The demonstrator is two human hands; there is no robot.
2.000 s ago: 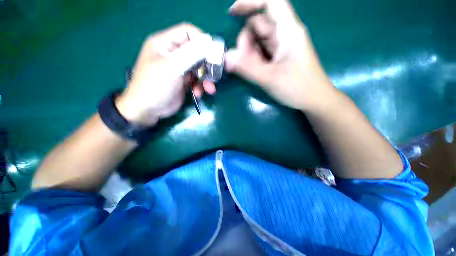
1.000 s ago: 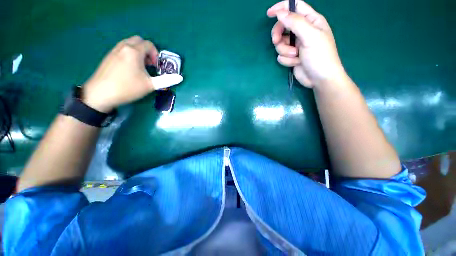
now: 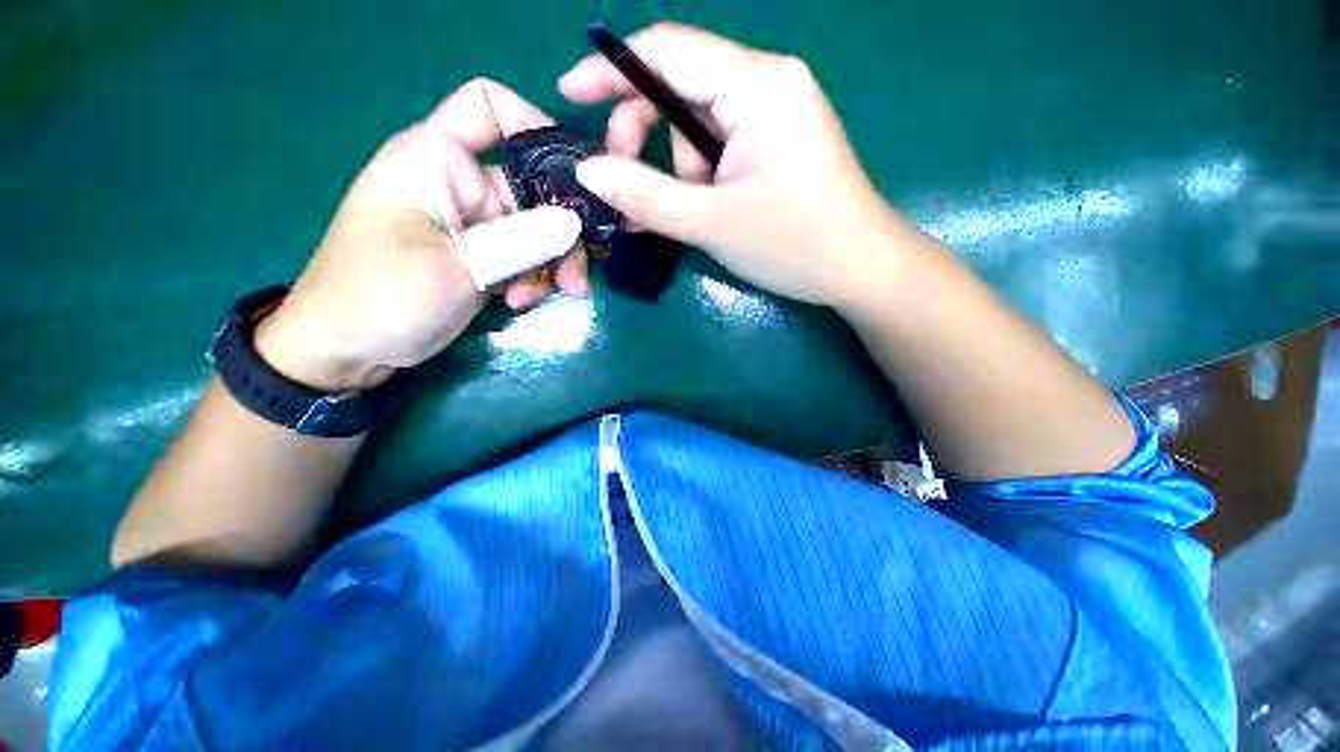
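A black watch housing (image 3: 556, 165) with a ring-like interior faces up between my hands, above the green bench. My left hand (image 3: 426, 235) holds it by its left side, with a white finger cot on the thumb lying over its lower edge. A glossy black piece (image 3: 641, 265) hangs at the housing's lower right; the link between them is hidden. My right hand (image 3: 750, 162) holds dark tweezers (image 3: 657, 91) slanting up to the left between its fingers, and its thumb tip presses on the housing. The tweezers' lower end is hidden in the hand.
The glossy green bench (image 3: 1058, 88) spreads around my hands, with light reflections on it. A small white and dark item (image 3: 914, 476) lies at the near edge by my right forearm. A brown surface (image 3: 1264, 426) shows beyond the bench edge at right.
My left hand has moved right with the housing, now tilted. My right hand has come left and down to it, its thumb now on the housing; the tweezers now slant up-left.
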